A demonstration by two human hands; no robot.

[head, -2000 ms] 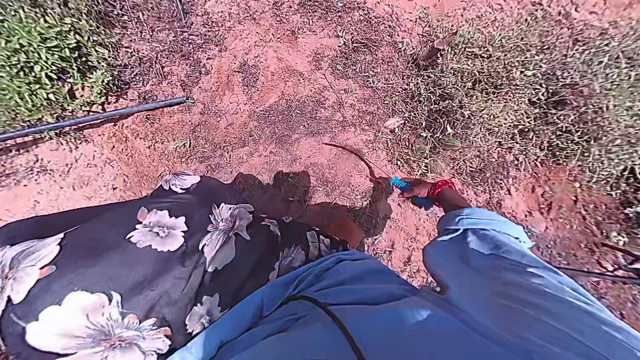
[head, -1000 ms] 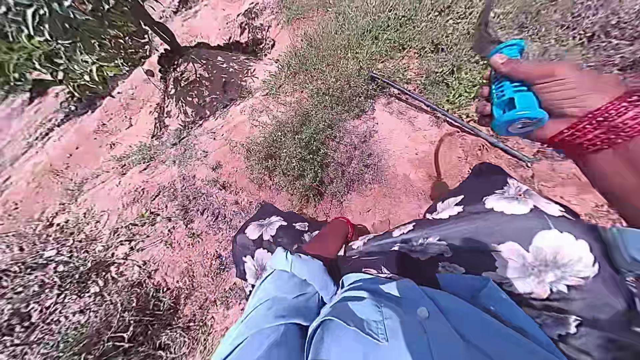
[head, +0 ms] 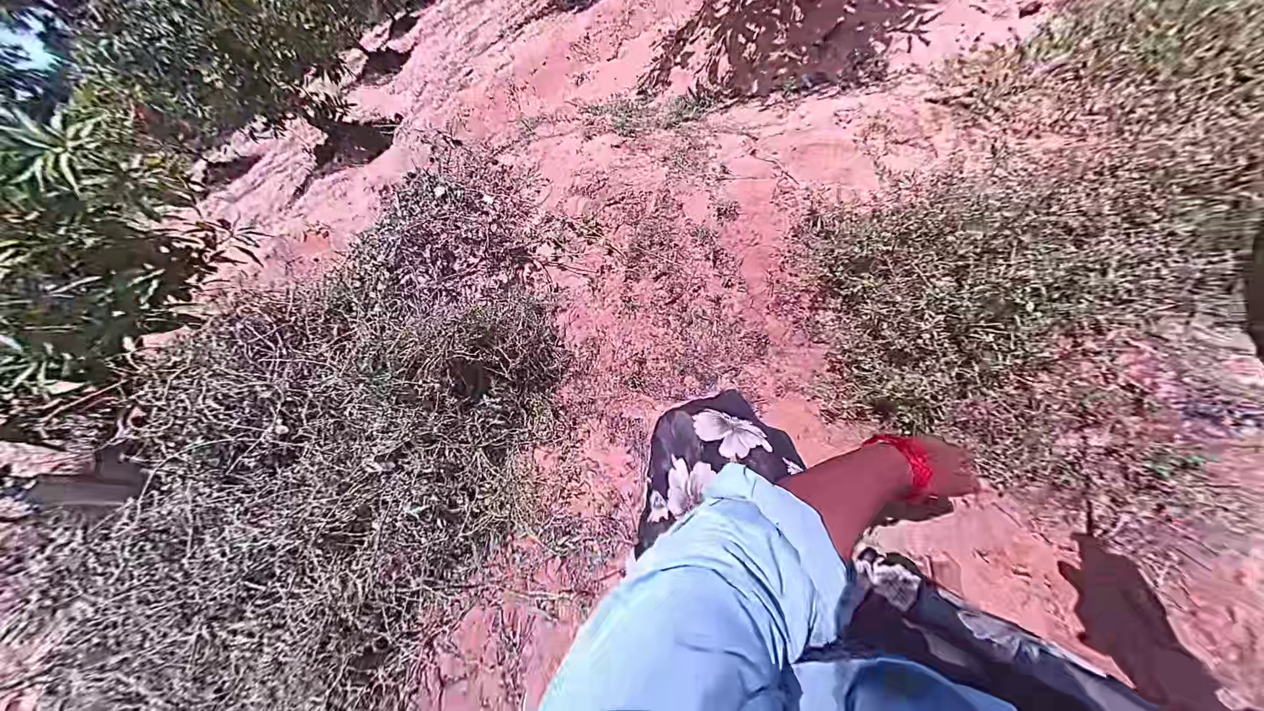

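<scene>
My left hand (head: 948,470), with a red thread bracelet (head: 916,464) at its wrist, reaches out to the right over reddish soil, beside low grass. It is blurred, its fingers are hard to make out, and no object shows in it. A light blue sleeve (head: 731,583) is pushed up that forearm. Dark fabric with pale flowers (head: 731,434) covers my legs on both sides of the arm. My right hand is out of view, and no tool shows.
A heap of dry, tangled plants (head: 375,464) spreads over the left side. Leafy green bushes (head: 79,227) stand at the upper left. Low grass (head: 968,286) grows at the right. Bare reddish ground (head: 770,168) runs between, and a shadow (head: 1136,622) lies at the lower right.
My right hand, which held a sickle with a turquoise handle in both earlier frames, has left the view. My left hand now shows, stretched to the right. The view has swung strongly.
</scene>
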